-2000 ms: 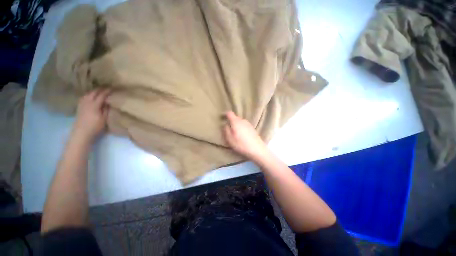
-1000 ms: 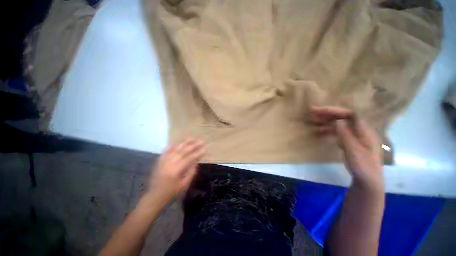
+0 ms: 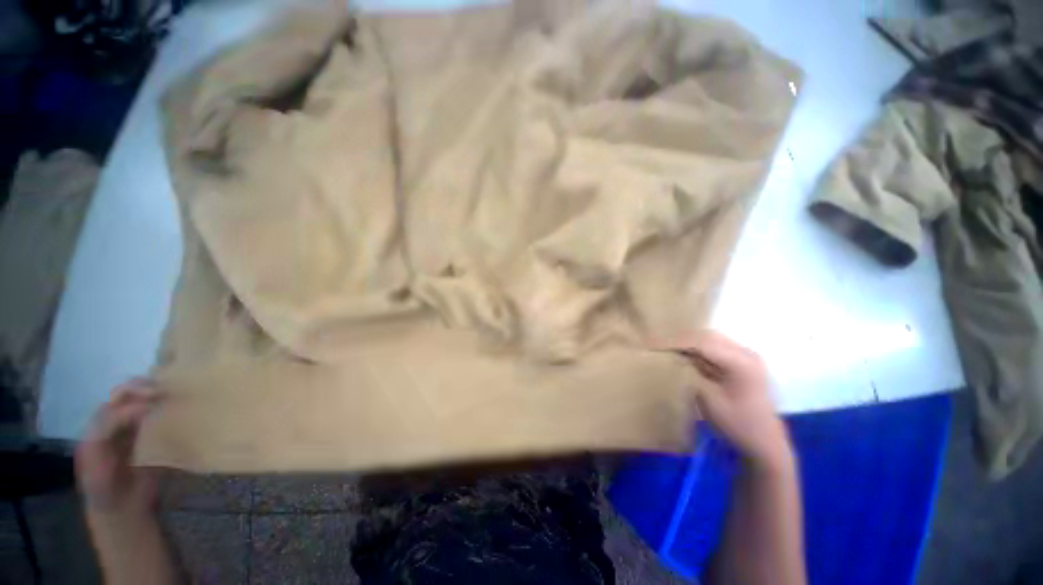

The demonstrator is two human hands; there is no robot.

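A tan jacket (image 3: 458,206) lies outer face up, spread and wrinkled, over most of the white table (image 3: 846,320). Its straight lower border runs level along the near side and overhangs the table edge. My left hand (image 3: 120,446) grips the jacket's lower left corner. My right hand (image 3: 732,383) pinches the cloth near the lower right corner. Both hands are slightly blurred. Small light snaps show on the jacket's upper right edge. I cannot see any tool in either hand.
Another tan jacket with plaid (image 3: 972,194) hangs over the table's right end. More tan cloth (image 3: 52,251) lies at the left. A blue crate (image 3: 823,491) stands below the table edge at the right. My dark, thread-covered lap (image 3: 480,526) is at the near edge.
The jacket has turned from its skewed position and now lies with its lower border level towards me. My hands have moved apart to its two lower corners and hold them.
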